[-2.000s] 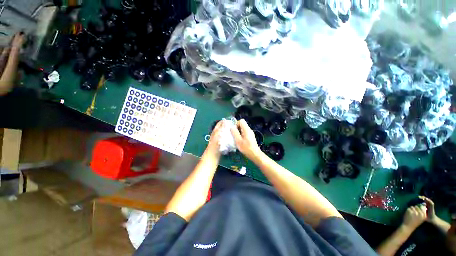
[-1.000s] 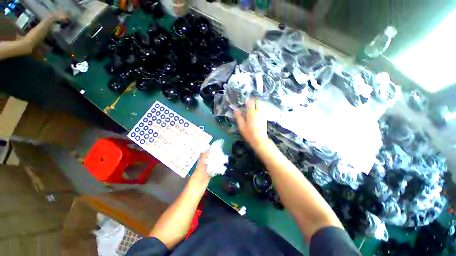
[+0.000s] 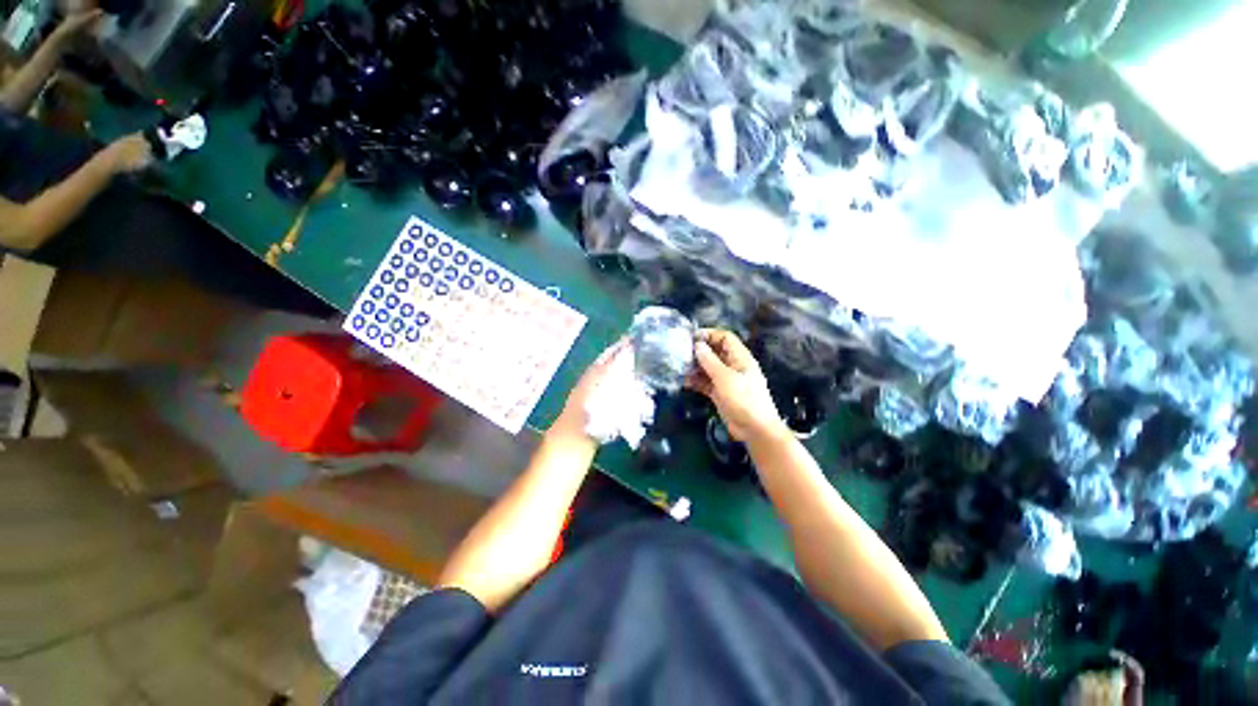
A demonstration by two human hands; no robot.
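Note:
My left hand (image 3: pixel 591 396) holds a crumpled white cloth (image 3: pixel 620 410) above the bench's front edge. My right hand (image 3: pixel 731 381) pinches the right side of a greyish, shiny bagged dome (image 3: pixel 662 345), which rests against the cloth and my left hand. The fingers of my left hand are partly hidden behind the cloth. A white sticker sheet (image 3: pixel 476 331) with dark rings and bare circles lies left of my hands. Black dome housings (image 3: pixel 655 451) lie under and beside my hands.
A high stack of film-wrapped domes (image 3: pixel 814 104) with a white divider sheet (image 3: pixel 897 262) stands ahead right. Black housings (image 3: pixel 442 83) are heaped at the back left. A red stool (image 3: pixel 297 393) stands below the bench. Another person's hand (image 3: pixel 131 152) shows at left.
My right hand has come back from the stack to my left hand, and a bagged dome is now between them. The white cloth has stayed in my left hand. The view has shifted.

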